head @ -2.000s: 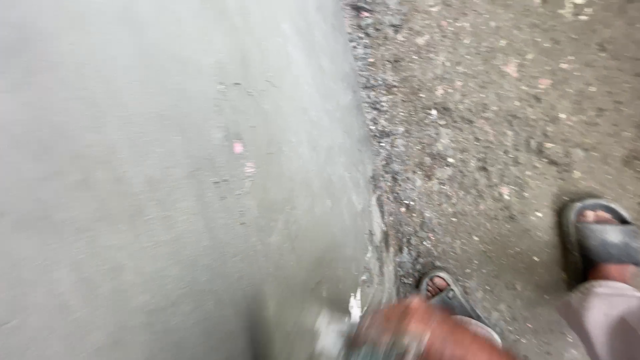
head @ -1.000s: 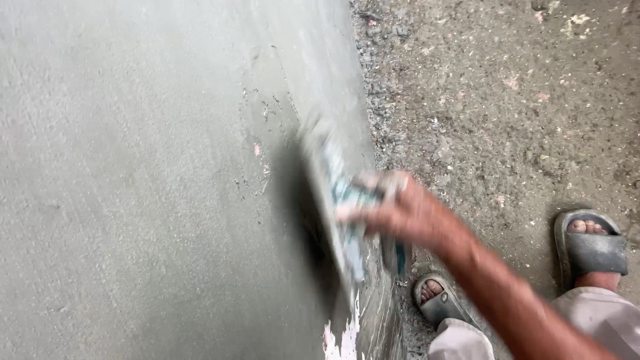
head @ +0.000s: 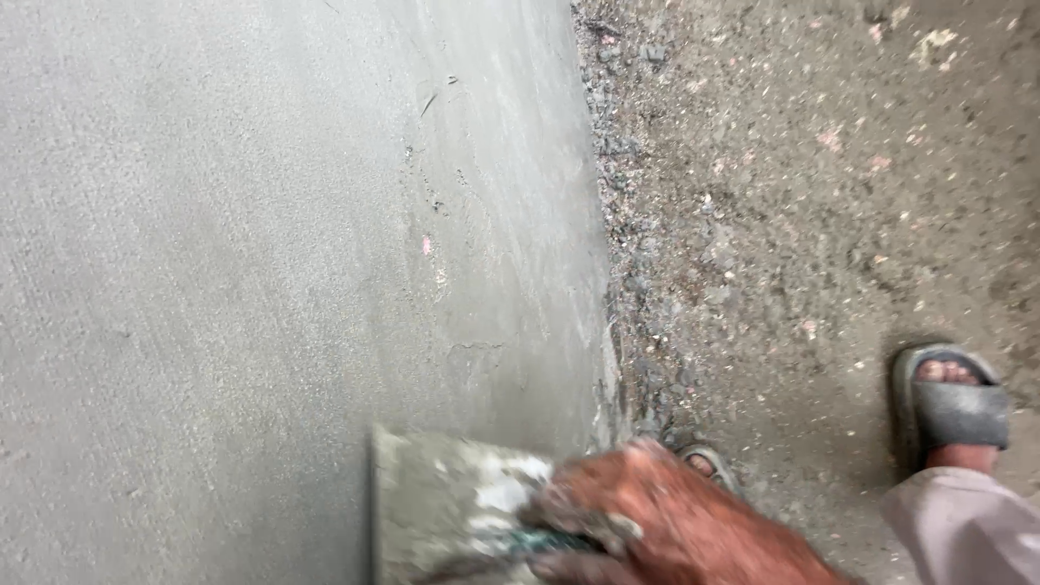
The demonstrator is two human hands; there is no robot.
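My right hand (head: 650,520) reaches in at the bottom, blurred, with its fingers closed around the teal handle (head: 544,540) of a plastering trowel. The trowel's flat plate (head: 431,496), smeared with grey and whitish mortar, lies close to the grey plastered wall (head: 244,244); whether its whole face touches cannot be told. The plaster above the plate is mostly smooth, with small pits, a short crack and a pink speck (head: 426,244). The lower part of the trowel is cut off by the frame. My left hand is out of view.
A rough, dirty floor (head: 812,244) with pale and pink specks runs along the right. Crumbs of mortar (head: 626,187) line the foot of the wall. My sandalled foot (head: 959,406) stands at the right; the other sandal (head: 707,463) is partly hidden behind my hand.
My right hand and the trowel have moved from mid-wall down to the bottom of the view since one second ago. The hand stays on the handle.
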